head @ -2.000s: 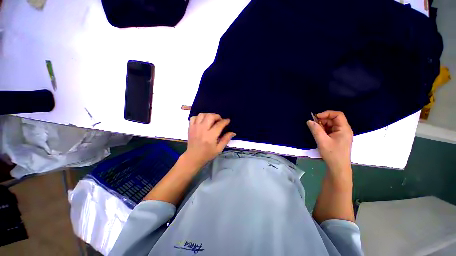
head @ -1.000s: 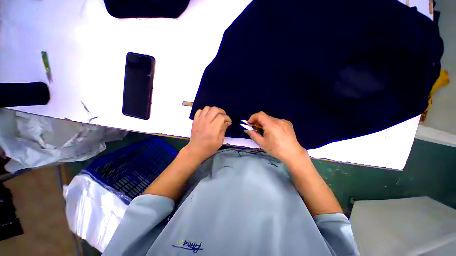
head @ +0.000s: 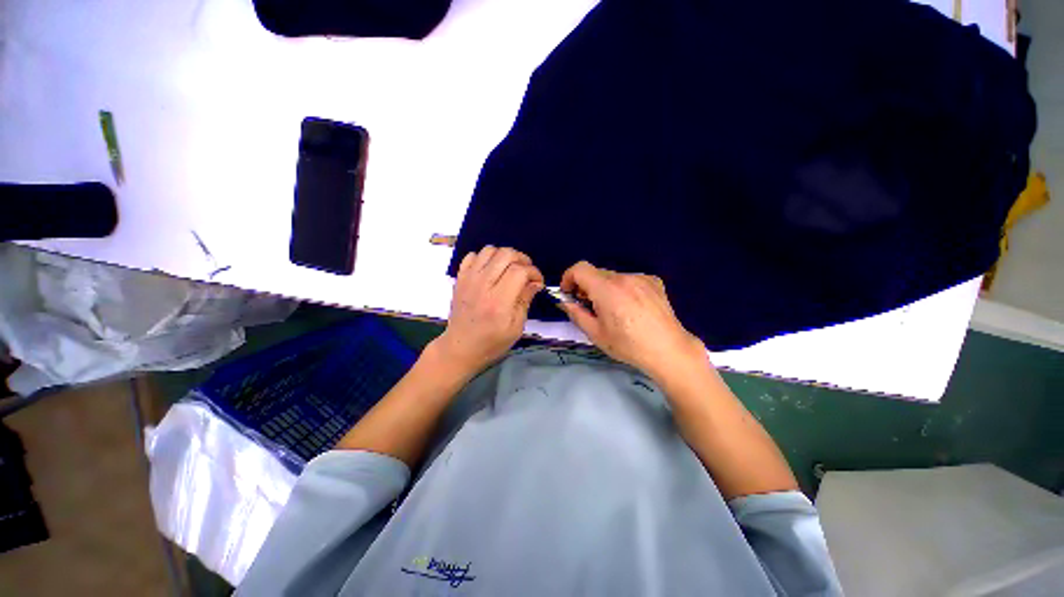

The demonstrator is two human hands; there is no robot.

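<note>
A large dark navy garment [head: 700, 152] lies spread over the right part of the white table, its lower edge near the table's front edge. My left hand [head: 492, 306] holds the garment's edge near its lower left corner. My right hand [head: 624, 313] is close beside it, with a small pale metal tool [head: 562, 296] pinched between thumb and fingers. The tool's tip points left at the cloth edge by my left fingertips. The fingers partly hide the tool, and its exact type cannot be told.
On the white table [head: 222, 82] lie a black smartphone [head: 328, 196], a black cylinder [head: 56, 210], a thin green tool [head: 111, 146] and a dark item [head: 350, 14] at the top. Plastic bags [head: 222, 484] and a blue crate [head: 309, 391] stand below left; a pale bin [head: 945, 525] is at lower right.
My right hand has moved left along the garment's edge, from well apart to beside my left hand, bringing the tool along. My left hand has stayed at the corner.
</note>
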